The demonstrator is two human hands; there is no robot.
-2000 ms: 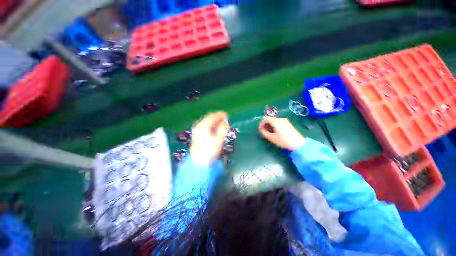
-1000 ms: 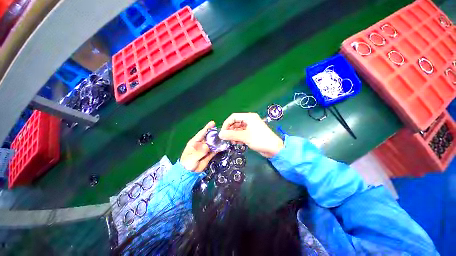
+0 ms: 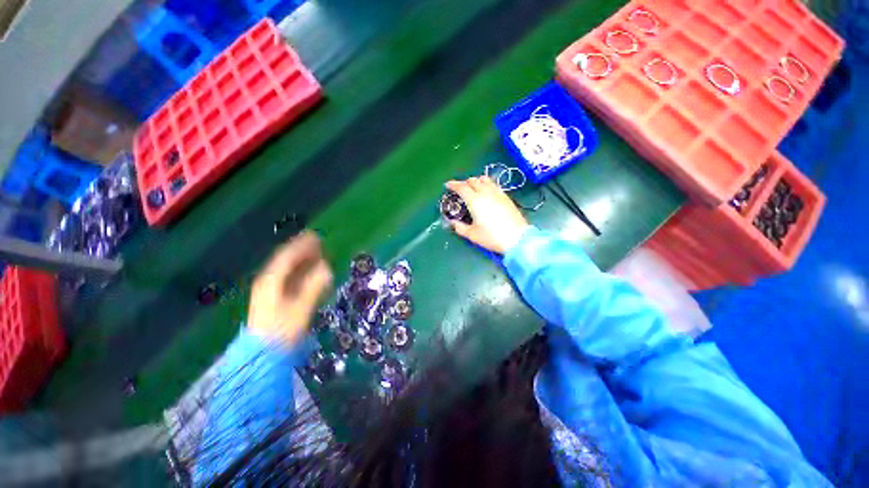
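My right hand (image 3: 491,214) has its fingers closed around a round dark-and-silver unit (image 3: 454,206) at the bench's middle, just below some loose white rings (image 3: 505,176). My left hand (image 3: 291,289) is blurred, over the bench to the left of a loose pile of round units (image 3: 373,345). I cannot tell whether it holds anything. The blue parts box (image 3: 544,139) holds tangled white rings. Black tweezers (image 3: 575,206) lie just below the box. A dark ring lies left of the tweezers.
A coral tray (image 3: 657,119) with several rings stands at the upper right, above a coral bin (image 3: 796,214) of dark parts. Another coral tray (image 3: 229,114) is across the green belt. Bagged dark units (image 3: 100,210) lie at the left. A pale sheet (image 3: 191,410) is under my left sleeve.
My hands were together at a shiny unit and have parted. My left hand moved left, away from the pile. My right hand moved right, onto the unit near the white rings. The view shifted.
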